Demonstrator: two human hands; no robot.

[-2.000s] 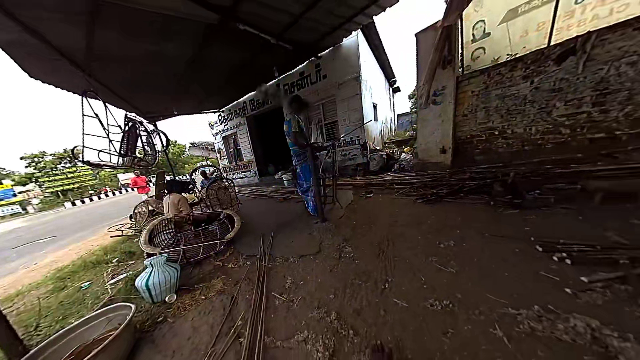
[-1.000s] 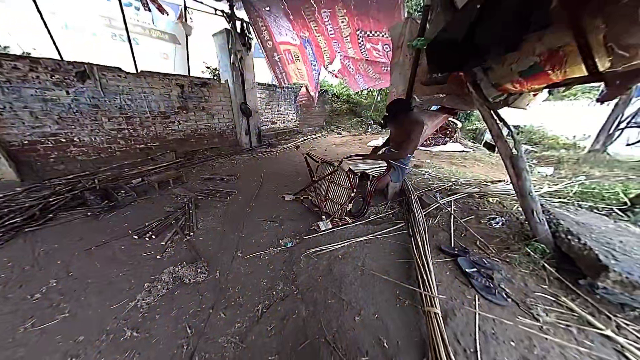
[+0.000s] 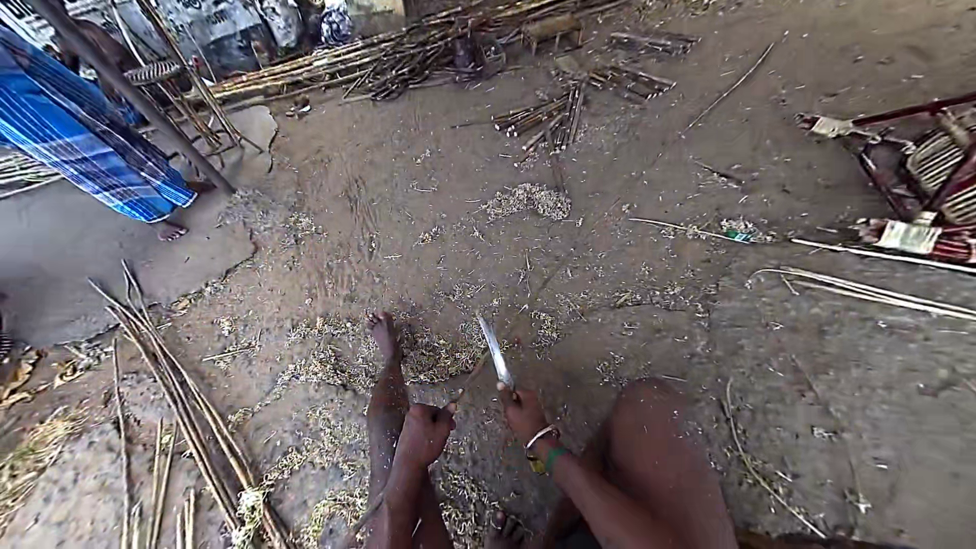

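Observation:
Near the bottom centre, my left hand (image 3: pixel 425 433) is closed around a thin cane stick (image 3: pixel 463 389), whose end points up and right toward the blade. Just to its right, my right hand (image 3: pixel 524 415) grips a knife (image 3: pixel 496 349) by its handle, with the long blade pointing up and slightly left. The blade and the stick lie close together; whether they touch, I cannot tell. A light bangle and a green band circle my right wrist. My legs are bent on either side, over a scatter of pale shavings (image 3: pixel 442 358).
Long cane poles (image 3: pixel 191 412) lie at lower left. A person in blue checked cloth (image 3: pixel 84 137) stands at upper left beside a slanting post (image 3: pixel 145 103). Short cut canes (image 3: pixel 545 122) and a pole pile (image 3: pixel 412 53) lie farther off. A cane frame (image 3: pixel 926 171) is at the right edge.
The view has swung strongly downward, from the yard and a crouching worker to the ground before me. My hands, the knife and the stick now show; they do not appear in the earlier frames.

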